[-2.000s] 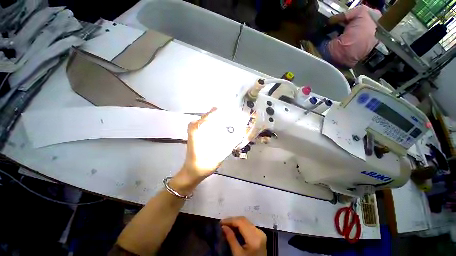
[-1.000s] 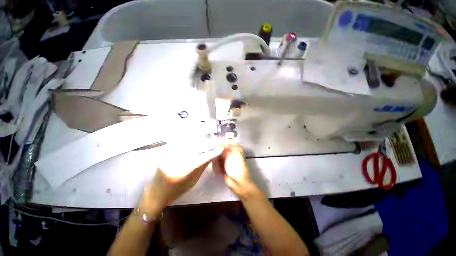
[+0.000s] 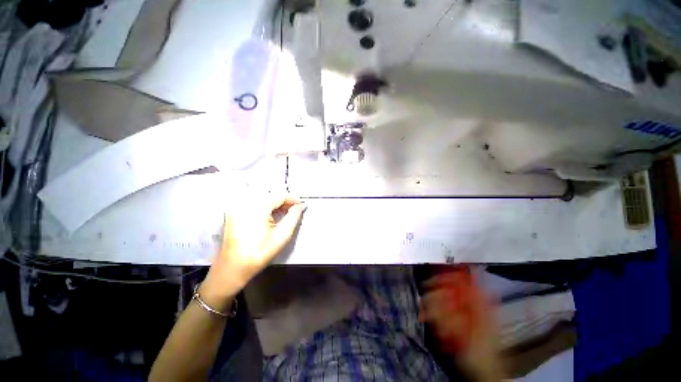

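Note:
My left hand (image 3: 254, 239), with a bracelet, is over the front of the machine bed, its thumb and index fingertips close together. Whether they pinch a thread is unclear in the glare. My right hand (image 3: 478, 336) is blurred below the table's front edge, around the red-handled scissors (image 3: 457, 302). The white band piece (image 3: 127, 171) lies on the table at left, partly over a taupe piece (image 3: 112, 108); its right end is lost in glare. The presser foot (image 3: 346, 143) is beyond my left fingertips, with no cloth clearly visible under it.
The lit lamp paddle (image 3: 249, 104) hangs above the table, left of the needle area. The machine body (image 3: 478, 82) spans the back right. A brownish piece (image 3: 306, 317) lies on the wearer's plaid-covered lap. Folded bands (image 3: 534, 313) and blue cloth (image 3: 612, 313) are below right.
The view has moved closer to the bed. My hands have parted: the left is near the bed's front edge, the right is lower right. The red scissors have left the table's right end.

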